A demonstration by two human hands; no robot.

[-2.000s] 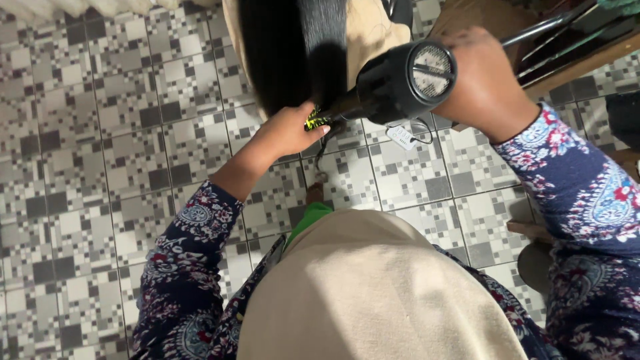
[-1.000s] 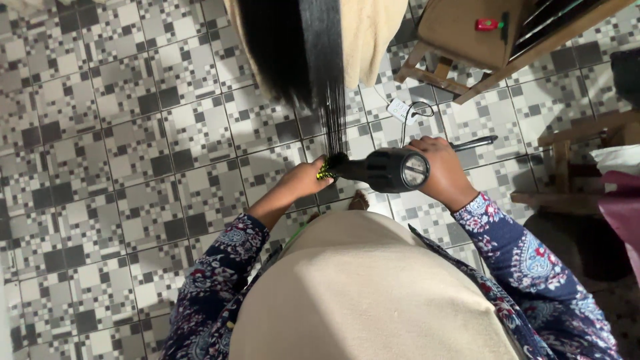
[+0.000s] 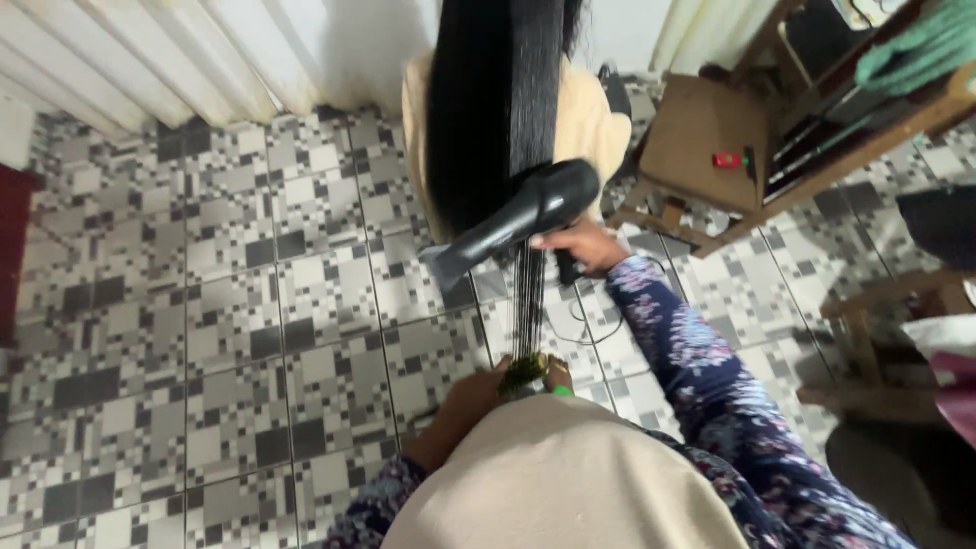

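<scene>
Long straight black hair (image 3: 469,114) hangs down the back of a person in a cream garment or cape (image 3: 591,122). My right hand (image 3: 591,244) grips the handle of a black hair dryer (image 3: 534,206), which lies across the hair strand with its nozzle pointing down and left. Low in the middle, close to my cream apron (image 3: 564,480), my left hand (image 3: 469,400) holds a round hairbrush (image 3: 526,370) with yellow-green and dark bristles. A thin section of hair stretches from the person down to the brush.
At the right stands a brown wooden chair (image 3: 701,141) with a small red object (image 3: 727,160) on its seat. More wooden furniture (image 3: 877,305) is at the right edge. A pale curtain (image 3: 191,61) hangs at the upper left. The dryer's cord (image 3: 602,335) hangs beneath my right hand.
The dryer has moved away from the brush, up along the hair, and its nozzle has swung down-left. My left hand keeps the brush at the hair's lower end. The view has shifted, showing the curtain.
</scene>
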